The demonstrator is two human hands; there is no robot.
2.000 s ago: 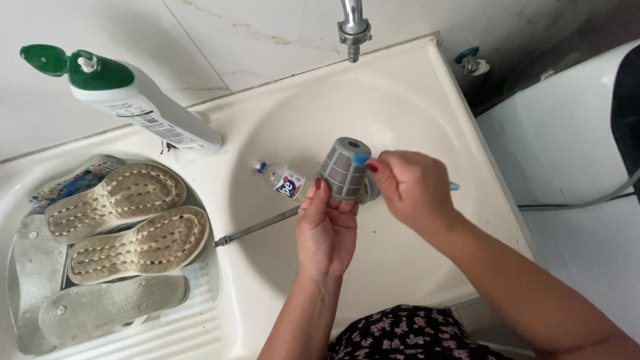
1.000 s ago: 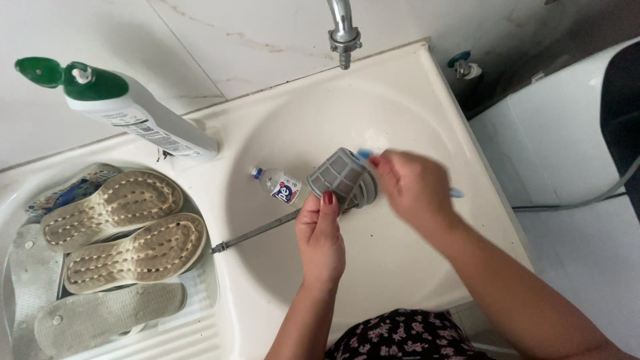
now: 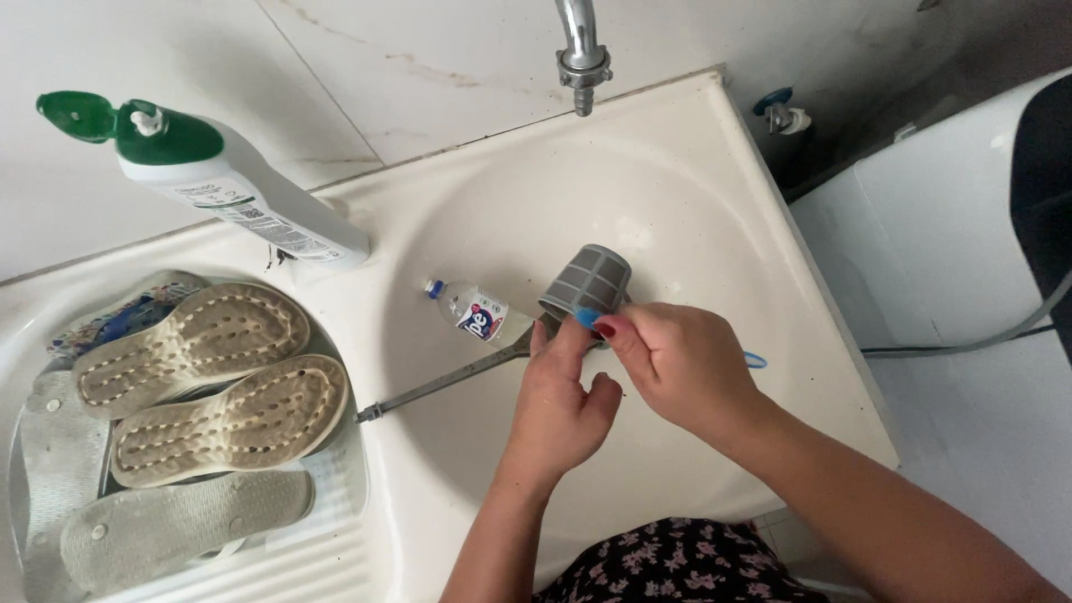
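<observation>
My left hand (image 3: 563, 402) holds a grey mesh filter basket (image 3: 588, 280) by its rim, fingers partly inside it, above the sink basin. My right hand (image 3: 691, 364) is closed on a blue brush, whose bristles (image 3: 587, 316) touch near the basket's rim and my left fingers; a blue loop (image 3: 755, 360) at the handle's far end shows beyond the hand. Under my hands lies a grey part with a long rod (image 3: 452, 378), partly hidden. A small clear bottle with a blue cap (image 3: 479, 314) lies to its left in the basin.
A white bottle with an open green cap (image 3: 243, 188) stands on the sink's ledge (image 3: 377, 201). Shoe soles (image 3: 234, 419) and flip-flops (image 3: 188, 515) lie in water in the left basin. A metal faucet (image 3: 584, 63) hangs above. A white appliance (image 3: 930, 167) stands at right.
The basket has been tipped so that its rim faces my hands, and my left fingers have shifted to the rim. My right hand has moved the brush down to the rim.
</observation>
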